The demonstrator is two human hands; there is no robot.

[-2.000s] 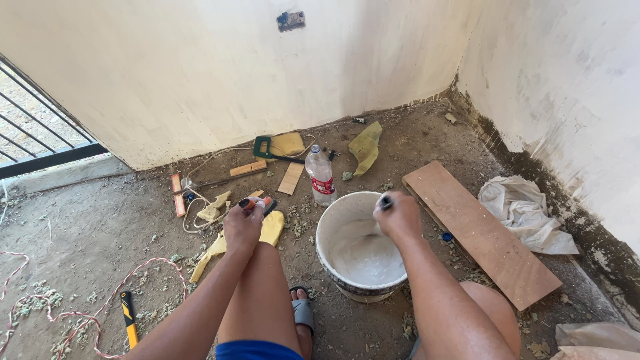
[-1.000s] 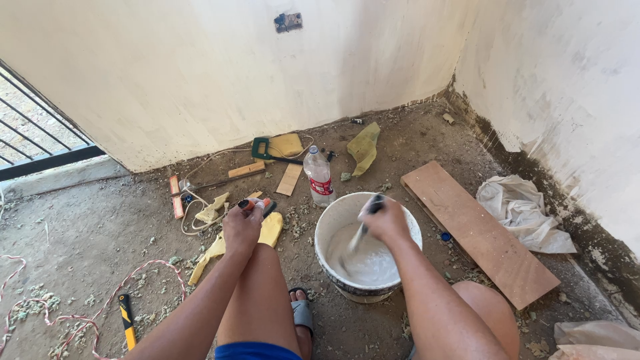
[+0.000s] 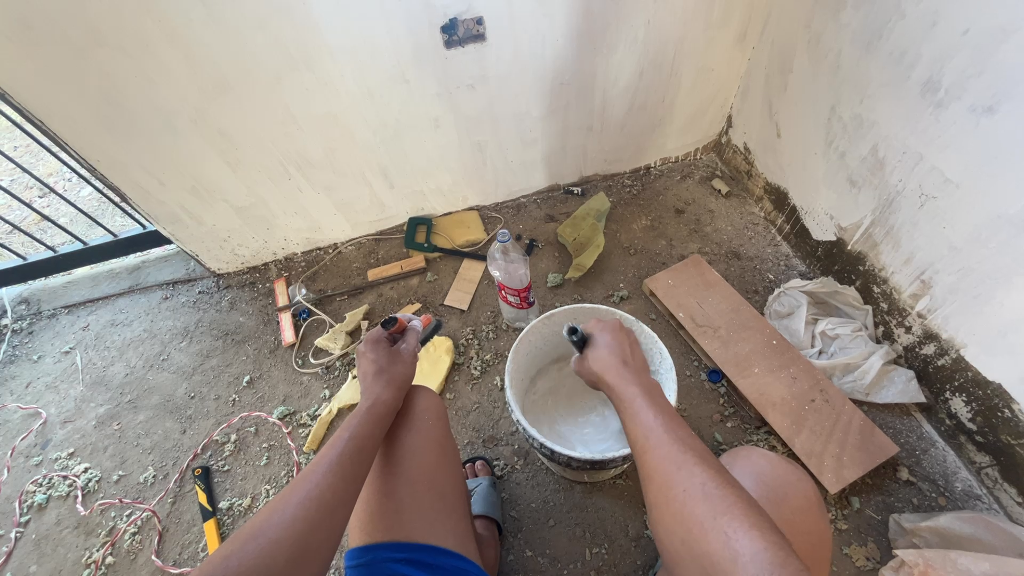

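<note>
My right hand [image 3: 612, 356] grips a dark handle [image 3: 574, 338] over a white plastic bucket [image 3: 518, 400]; the tool's lower end is hidden behind the hand. Thick white liquid [image 3: 572, 408] lies in the bucket. Above my left knee, my left hand [image 3: 388, 360] is closed on an orange and black handled tool [image 3: 394, 324] whose exact kind I cannot tell. Just behind the bucket stands a clear plastic bottle [image 3: 510, 276] with a red label.
A wooden board [image 3: 768, 372] lies right of the bucket, beside crumpled plastic sheeting [image 3: 840, 336]. Beyond the bottle are a green-handled hacksaw [image 3: 418, 235], wood pieces [image 3: 465, 284] and yellow foam [image 3: 586, 234]. A yellow-black handled tool [image 3: 207, 508] and twisted cord [image 3: 152, 512] lie at left.
My right hand has shifted about within the bucket's opening, still holding the dark handle, whose tilt has changed. My left hand has stayed in nearly the same place.
</note>
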